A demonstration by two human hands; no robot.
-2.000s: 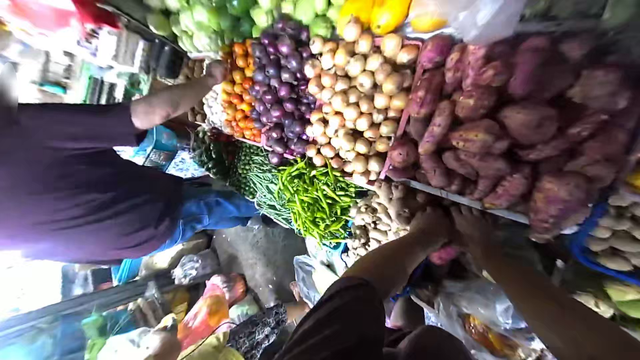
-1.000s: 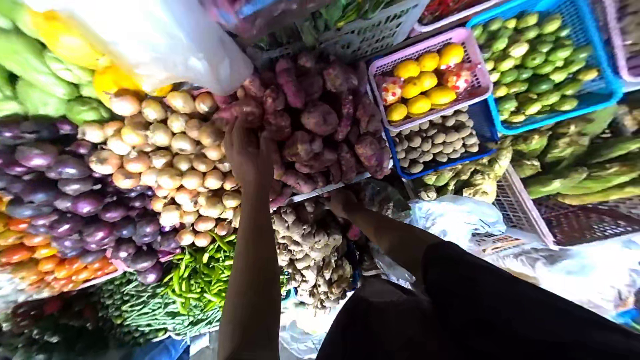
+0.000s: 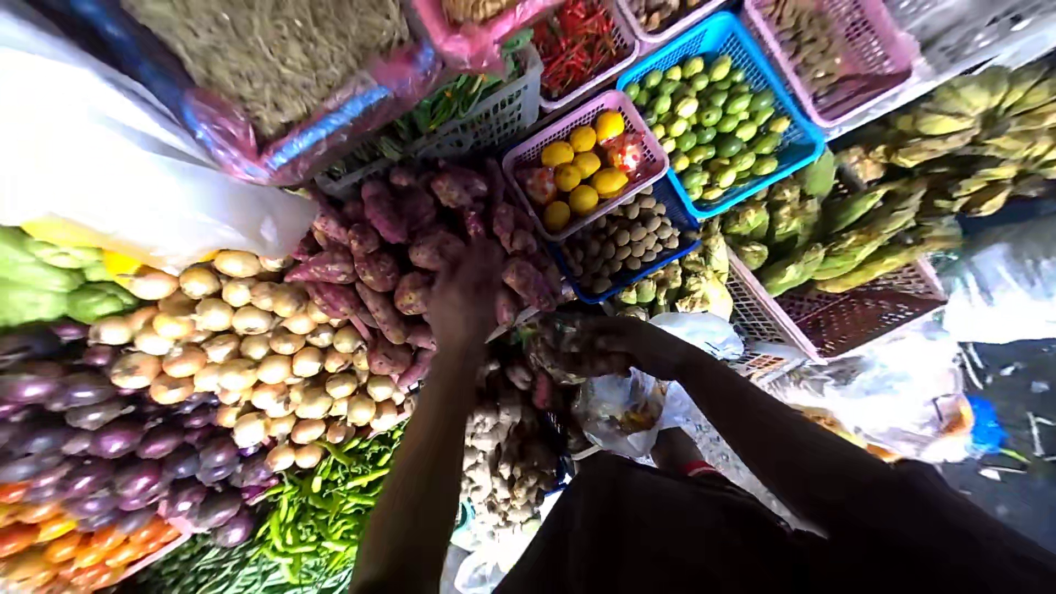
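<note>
Purple-skinned sweet potatoes (image 3: 384, 280) lie heaped in the middle of the stall. Over the right part of this heap is my left hand (image 3: 466, 293), blurred, touching or just above the tubers; whether it grips one cannot be told. My right hand (image 3: 606, 342) is lower and to the right, dark and partly shadowed, by the heap's front edge. Its fingers are not clear, and a clear plastic bag (image 3: 623, 408) is just below it. Ginger roots (image 3: 503, 462) are piled below and between my forearms.
Onions (image 3: 264, 355), purple eggplants (image 3: 132, 445) and green chilies (image 3: 330, 503) lie to the left. A pink basket of yellow fruit (image 3: 586, 177), a blue basket of small green citrus (image 3: 718, 124) and a blue tray of small round produce (image 3: 631, 239) stand at the upper right.
My left hand has moved from the heap's left side by the onions to its right part. The view has swung right, and the other person seen two seconds ago is out of view.
</note>
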